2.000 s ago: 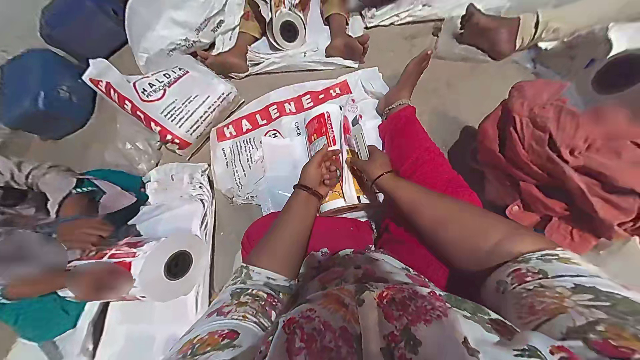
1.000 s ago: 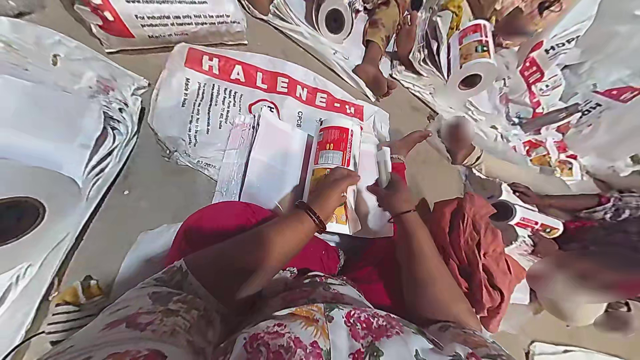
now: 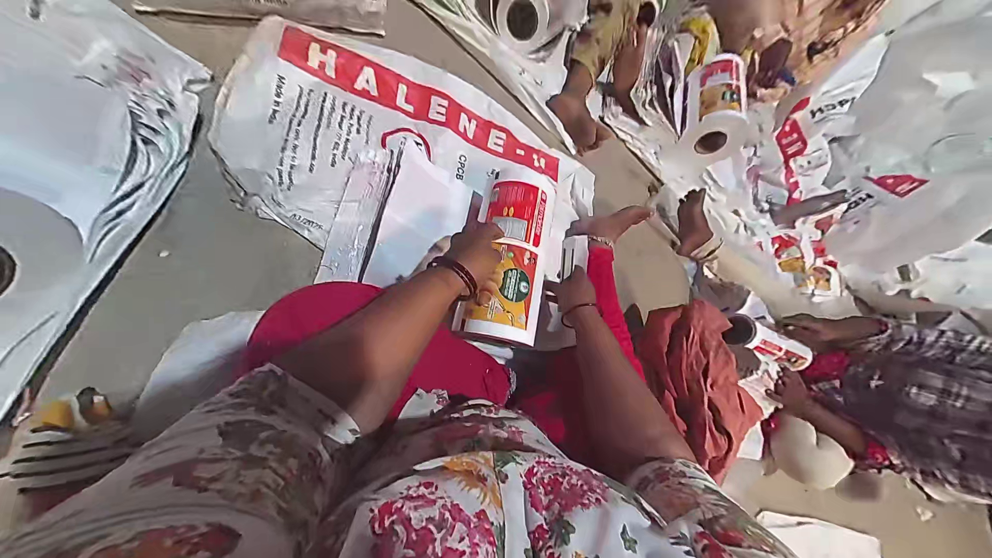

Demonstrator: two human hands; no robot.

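Note:
A roll of printed packaging film (image 3: pixel 515 271), red above and yellow below, lies across my lap. My left hand (image 3: pixel 478 256) rests on its left side, with the fingers on the printed face; how firmly it grips cannot be told. Just right of the roll, my right hand (image 3: pixel 575 291) is closed around a small flat white item (image 3: pixel 574 254), whose kind is unclear. White sheets (image 3: pixel 415 209) lie on a white woven sack (image 3: pixel 310 116) with a red printed band, beyond my left hand.
A reddish-brown cloth (image 3: pixel 694 387) lies to the right of my knee. A person at the right handles another film roll (image 3: pixel 779 345). More rolls (image 3: pixel 721 93) and a person's bare feet (image 3: pixel 577 116) are ahead. A large white roll (image 3: pixel 35 240) lies at far left.
The view has swung strongly to the right since the oldest frame. Both hands stay at the roll, my left on its printed face and my right with the small white item.

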